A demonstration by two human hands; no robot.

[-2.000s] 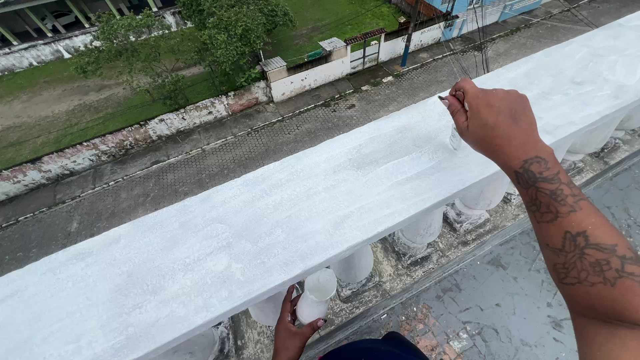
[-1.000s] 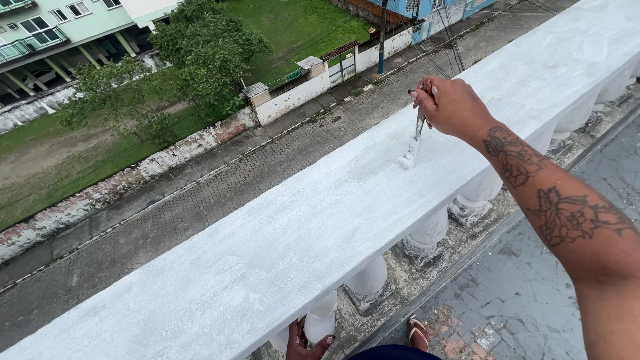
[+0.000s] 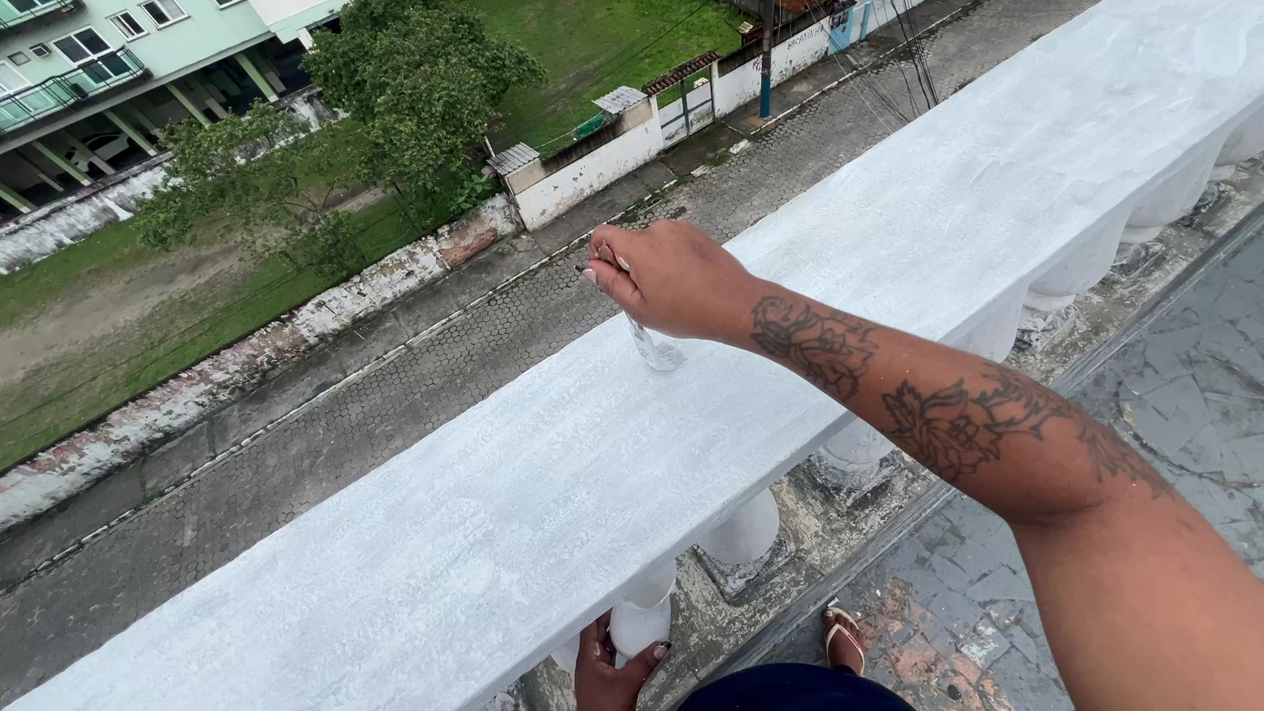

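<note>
My right hand [image 3: 671, 276] grips a paintbrush [image 3: 656, 348] by its handle, mostly hidden behind the fingers. The white-coated bristles touch the top of a white-painted balustrade rail [image 3: 474, 494], near its street-side edge. Low in the view, my left hand [image 3: 614, 667] is closed around a white cup-like container [image 3: 642, 617], held just below the rail's inner edge. Its contents cannot be made out. White balusters [image 3: 743, 530] stand beneath the rail on a stained, weathered base.
Beyond the rail, far below, runs a paved street [image 3: 395, 405] with a peeling wall [image 3: 326, 306], a tree [image 3: 415, 89] and overhead wires [image 3: 913, 59]. On my side lies a grey floor of broken tile [image 3: 987, 583], where my sandalled foot [image 3: 844, 640] stands.
My right hand and the brush have moved left along the rail. The left hand still holds the white container under the edge. The view has shifted somewhat.
</note>
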